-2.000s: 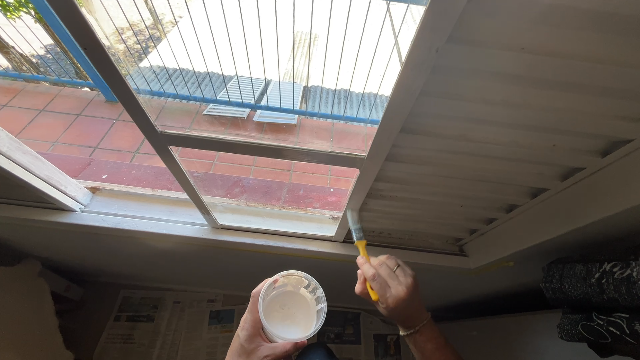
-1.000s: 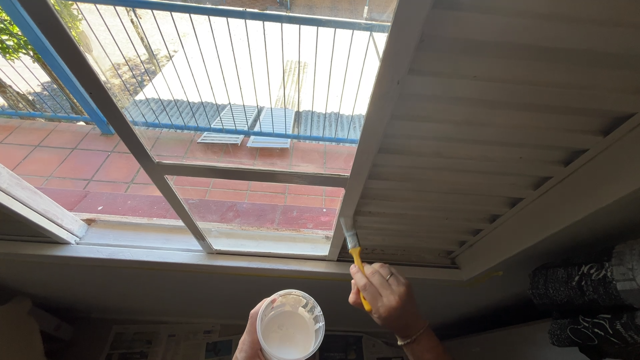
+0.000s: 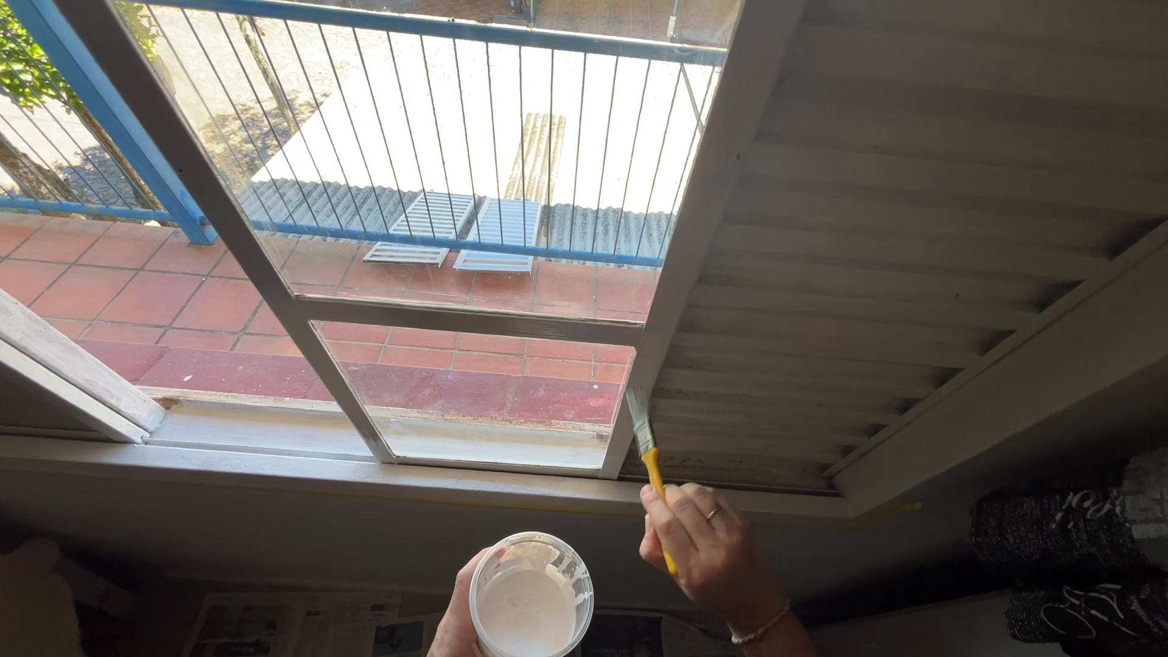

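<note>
My right hand (image 3: 707, 547) grips the yellow handle of a flat paintbrush (image 3: 651, 456). Its bristles point up and meet the lower part of the right upright of the window frame (image 3: 639, 374), beside the louvred shutter (image 3: 876, 274). Around a clear plastic tub (image 3: 532, 598) of white paint, to the left and lower down, is my left hand (image 3: 458, 616), partly hidden by the tub and cut off by the picture's bottom edge.
The window sill (image 3: 328, 467) runs below the panes. Newspaper sheets (image 3: 292, 620) lie on the floor. Dark patterned fabric rolls or bundles (image 3: 1058, 529) are at the far right. Beyond the glass stand a blue railing (image 3: 456, 27) and red floor tiles (image 3: 128, 292).
The brush tip has moved a little up along the frame's right upright compared with two seconds ago. My left hand still holds the tub.
</note>
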